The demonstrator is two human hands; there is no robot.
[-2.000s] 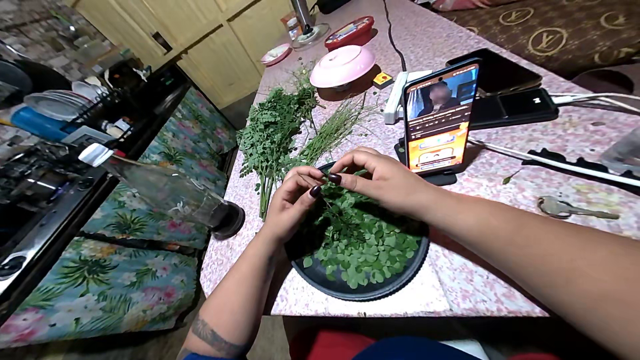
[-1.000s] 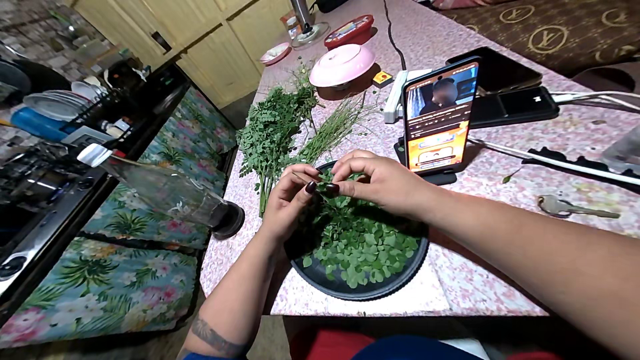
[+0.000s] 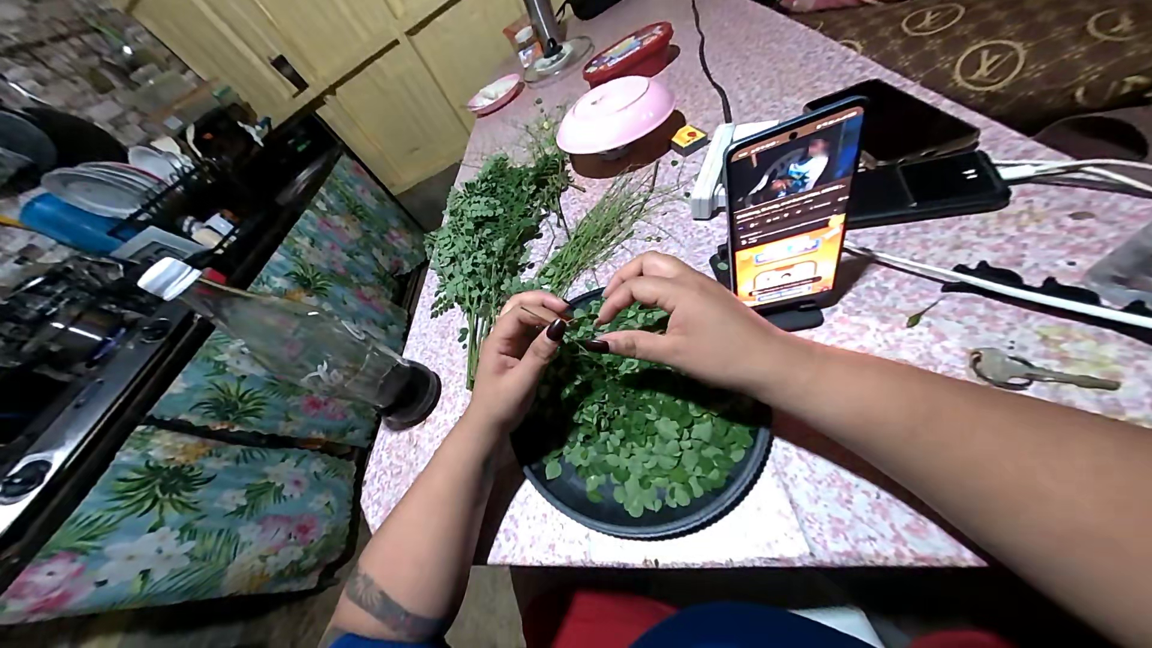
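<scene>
Small round green leaves [image 3: 666,450] lie in a round dark tray [image 3: 621,526] at the table's near edge. Over its far part, my left hand [image 3: 522,355] pinches a thin leafy stem between thumb and fingers. Close on its right, my right hand [image 3: 670,315] has thumb and fingertips at the leaves of that stem; whether they grip it is unclear. Beyond the tray lie a bunch of leafy sprigs [image 3: 490,225] and a pile of thin, mostly bare stems [image 3: 598,234]. My hands hide the tray's far rim.
A lit smartphone [image 3: 792,207] stands right of the tray, near a power strip [image 3: 715,171], a black device and white cables. Keys [image 3: 1035,369] lie farther right. A glass bottle [image 3: 306,342] stands at the left edge. An upturned pink bowl [image 3: 616,112] and red container [image 3: 630,54] are behind.
The fingers of my right hand have spread a little and shifted at the stem. My left hand stays in nearly the same place.
</scene>
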